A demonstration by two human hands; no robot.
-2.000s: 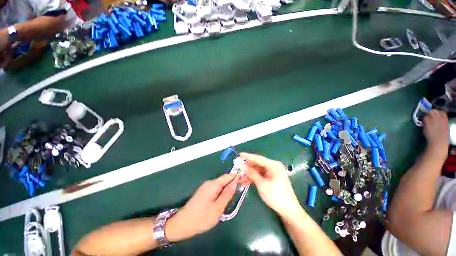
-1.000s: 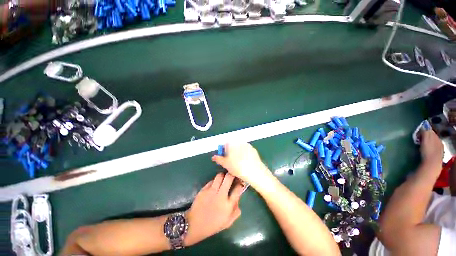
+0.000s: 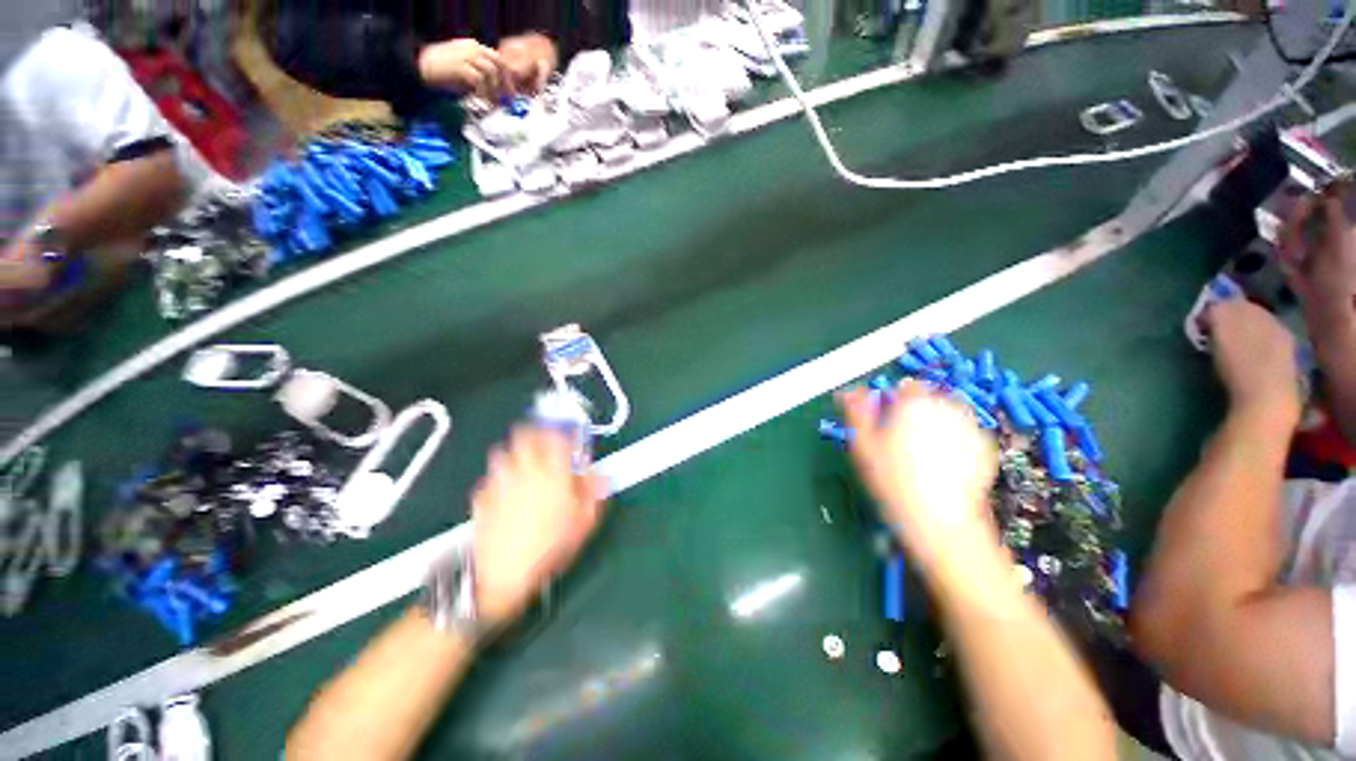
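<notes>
My left hand [image 3: 528, 513], blurred, is over the white strip at the belt's near edge. A blurred white-and-blue piece [image 3: 561, 413], apparently a loaded housing, is at its fingertips. Another loaded white housing [image 3: 588, 379] lies just beyond it on the green belt. My right hand [image 3: 930, 454], also blurred, is over the left part of the pile of blue cells [image 3: 1026, 399] with circuit boards. What its fingers touch or hold is hidden. A blue cell [image 3: 894, 583] shows below that hand.
White housings [image 3: 399, 468] lie on the belt beside another parts pile [image 3: 246, 498]. Small round parts [image 3: 888, 662] lie on the near worktop. A white cable [image 3: 922, 183] crosses the belt. A neighbour's arm [image 3: 1242, 491] is at right. Other workers' hands [image 3: 491, 64] are across the belt.
My hands have separated. My left hand has moved forward to the belt edge with the blurred piece. My right hand has moved right to the pile. The view has shifted.
</notes>
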